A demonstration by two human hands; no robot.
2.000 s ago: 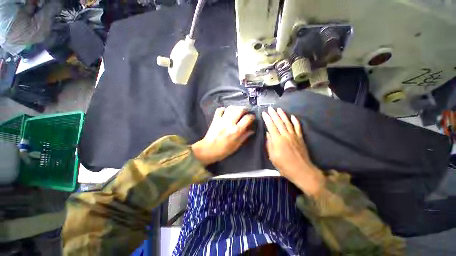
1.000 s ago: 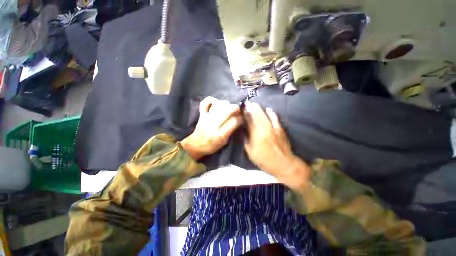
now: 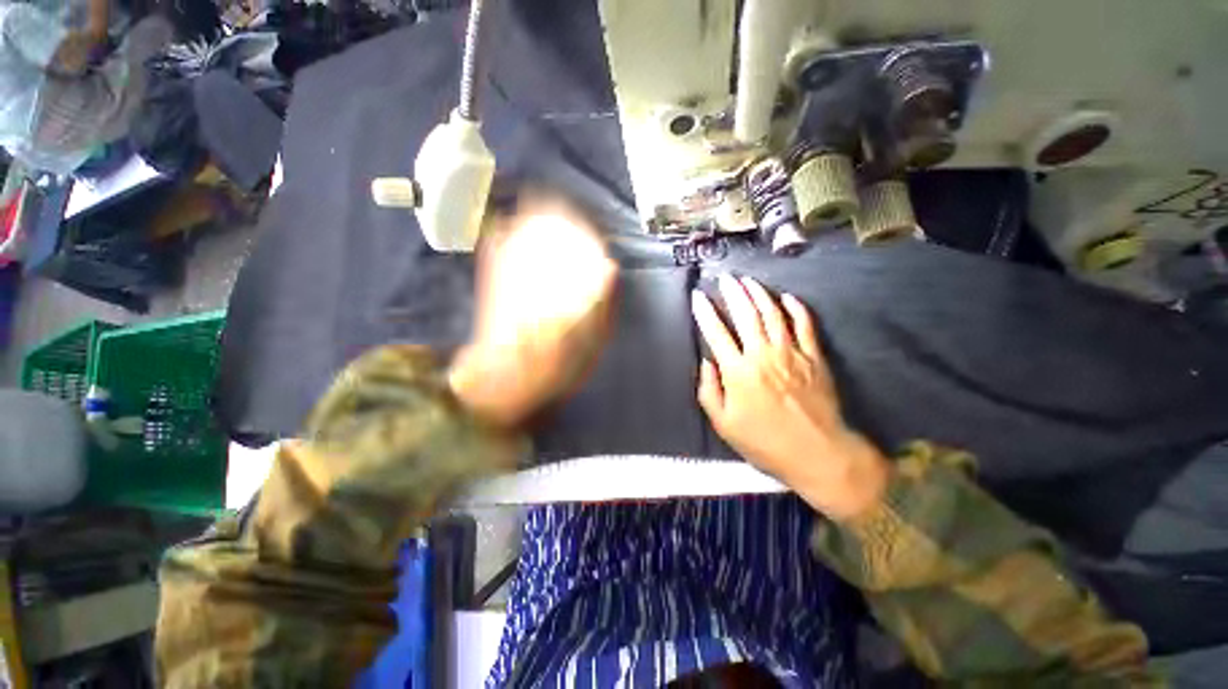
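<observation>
A large dark cloth panel [image 3: 364, 256] lies across the table under the sewing machine head [image 3: 673, 148]. A seam [image 3: 695, 357] runs from the table's front edge towards the presser foot [image 3: 694, 250]. My right hand [image 3: 774, 377] lies flat on the cloth just right of the seam, fingers apart, fingertips a little below the presser foot. My left hand [image 3: 539, 310] is blurred and overexposed, left of the seam over the cloth and below the lamp; its fingers cannot be made out.
A white work lamp [image 3: 455, 182] on a bendable neck hangs left of the needle. Ribbed tension dials [image 3: 824, 189] sit on the head. The white table edge [image 3: 620, 479] shows in front. A green crate [image 3: 162, 404] stands at left, with dark cloth piles [image 3: 148, 115] behind it.
My left hand has moved left, away from the seam and my right hand. My right hand has shifted slightly right and lies flatter. The seam between the hands is now uncovered.
</observation>
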